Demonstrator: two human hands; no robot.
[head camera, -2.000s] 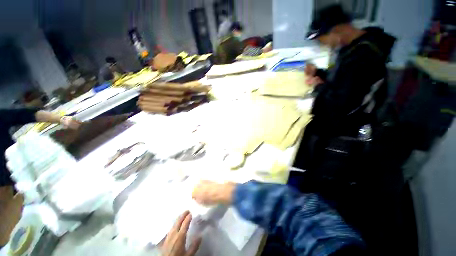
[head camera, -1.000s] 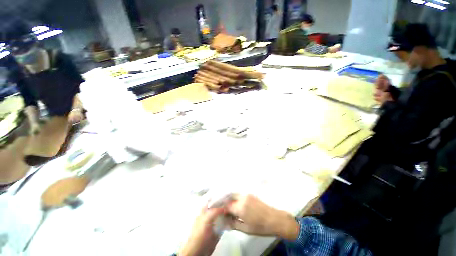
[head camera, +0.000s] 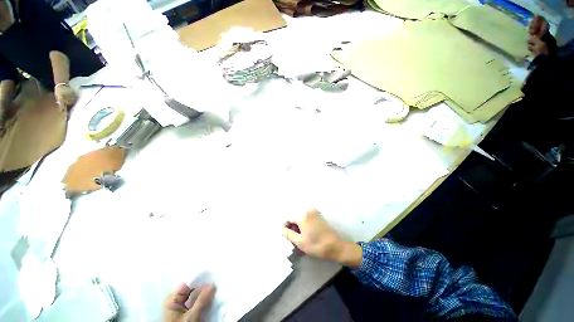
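Observation:
My left hand (head camera: 189, 303) is at the bottom edge, partly cut off, its thumb and fingers closed on a white piece (head camera: 202, 279). The glare hides that piece's outline. My right hand (head camera: 316, 238) is to the right and farther up, its fingers curled over the white-covered table near its front edge. Whether it holds anything is not clear. A pale bottle (head camera: 444, 129) with a pointed nozzle lies at the right table edge, away from both hands.
Olive-tan panels (head camera: 434, 63) lie at the back right. A strapped white bundle (head camera: 141, 56), tape roll (head camera: 106, 122) and brown-orange piece (head camera: 94, 170) are on the left. White pieces (head camera: 101, 300) lie bottom left. A small tied bundle (head camera: 248, 66) is farther back. Other people's hands show at both sides.
The view has tilted down towards the table. My hands, together one second ago, are now apart, the left lower and to the left, the right farther right.

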